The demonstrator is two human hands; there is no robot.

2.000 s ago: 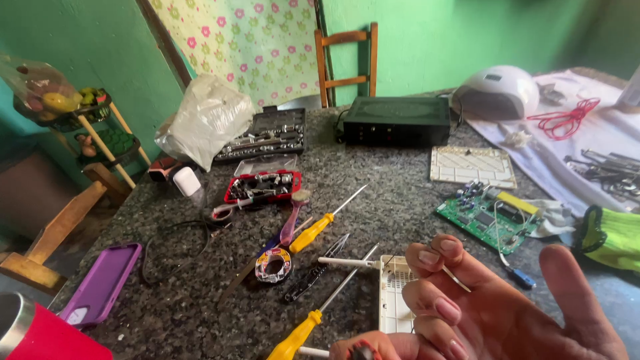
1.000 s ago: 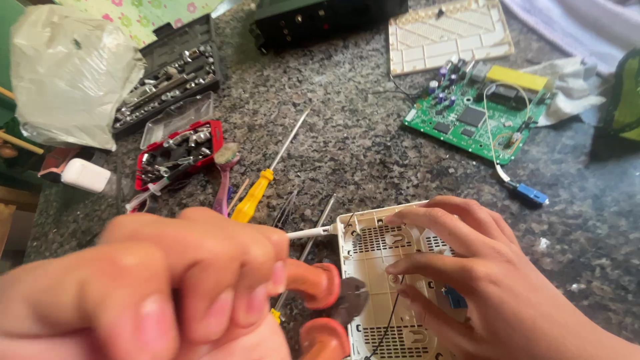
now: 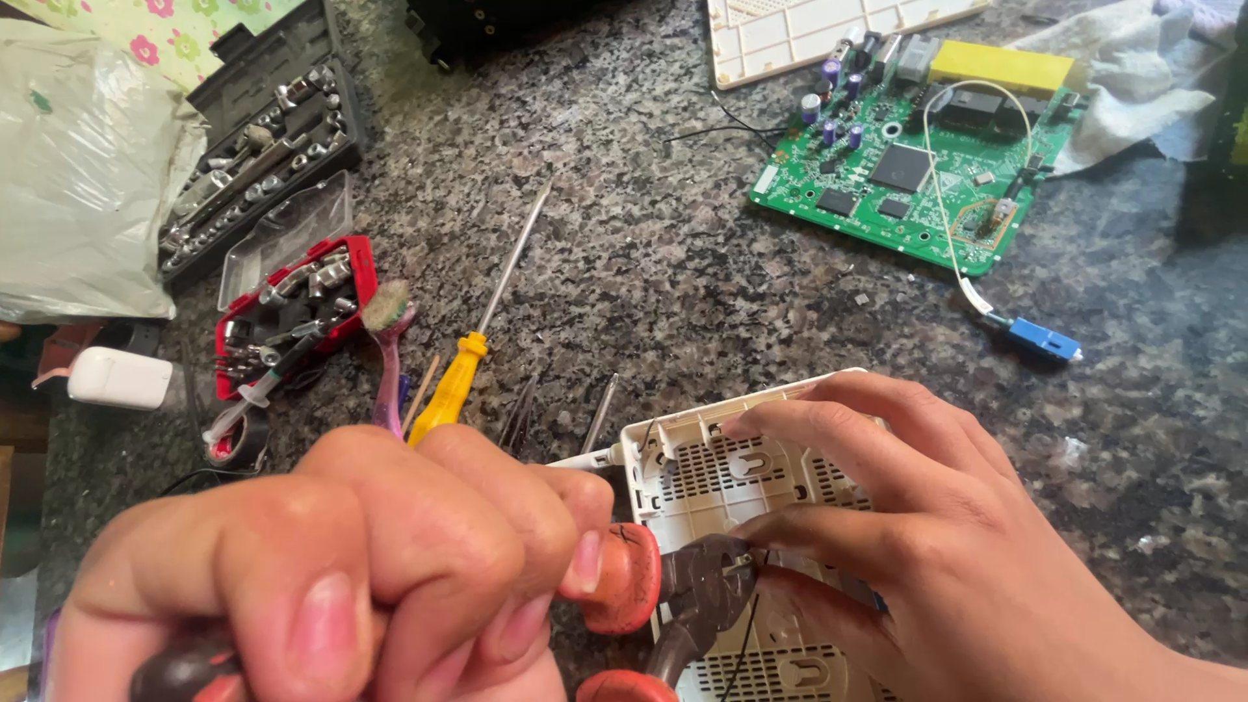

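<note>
My left hand [image 3: 341, 565] is closed around the orange-red handles of a pair of pliers [image 3: 707, 585], in the lower left. Their dark jaws sit over a white plastic housing half [image 3: 712, 487], beside a thin black wire [image 3: 743, 634]. My right hand [image 3: 936, 517] lies over the housing with spread fingers; its thumb and index finger are at the jaws' tip, apparently on the wire, though the exact grip is partly hidden. The housing has vent slots and a white antenna [image 3: 585, 458] at its left corner.
A green circuit board [image 3: 877, 185] with a blue fiber connector [image 3: 1043, 338] lies at upper right, near a white cover [image 3: 829, 34]. On the left are a yellow screwdriver [image 3: 453, 385], a brush [image 3: 390, 341], a red bit case [image 3: 361, 278], a socket set [image 3: 341, 117] and a plastic bag [image 3: 88, 175].
Two seconds ago my right hand was raised, palm showing, beside the housing; it now rests over it. The pliers have come into view at the housing. The view has moved closer to the table.
</note>
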